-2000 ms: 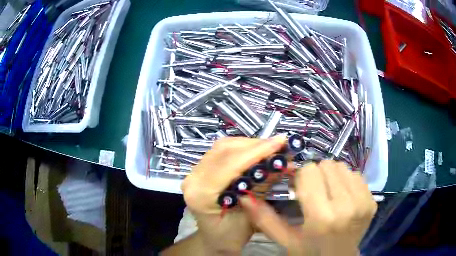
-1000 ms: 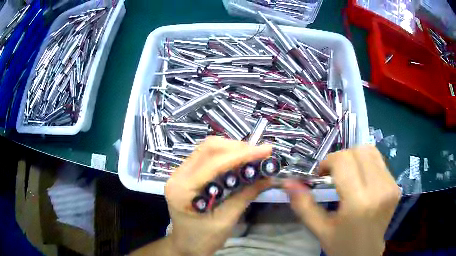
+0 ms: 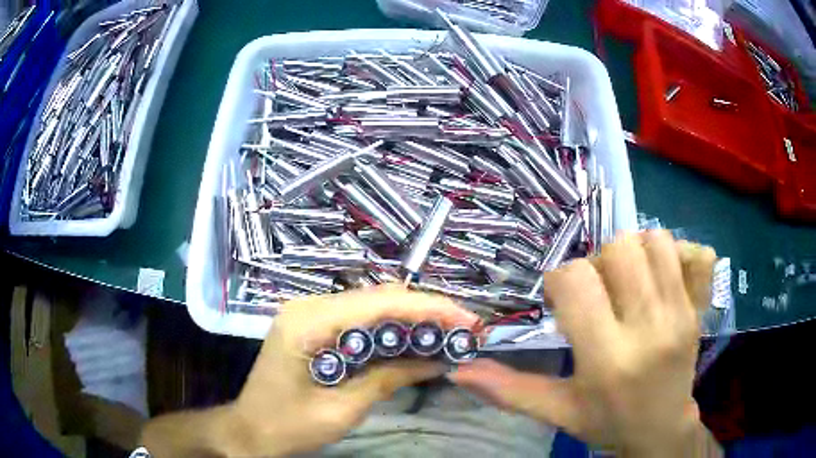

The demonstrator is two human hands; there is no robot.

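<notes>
My left hand (image 3: 349, 349) is closed around a bunch of several silver cylinder units (image 3: 391, 338), seen end-on in a row with round black end caps and pale centres. My right hand (image 3: 617, 349) is just right of it, fingers curled, its blurred thumb reaching to the rightmost unit. Red wires with a dark end (image 3: 528, 315) show between the hands; whether the right fingers grip anything is hidden. Both hands are over the near edge of the white main bin (image 3: 208, 197), heaped with silver cylinder units with red wires.
A long white side bin (image 3: 134, 170) of units stands left, beside blue trays (image 3: 20, 107). A small clear box (image 3: 523, 20) is beyond the main bin. A red parts box (image 3: 698, 143) with small metal pieces is right. Small labels (image 3: 150, 282) lie near the bench edge.
The bins have shifted left in the view. The bunch in my left hand has moved left and down and turned nearer level. My right hand's fingers have lifted and curled.
</notes>
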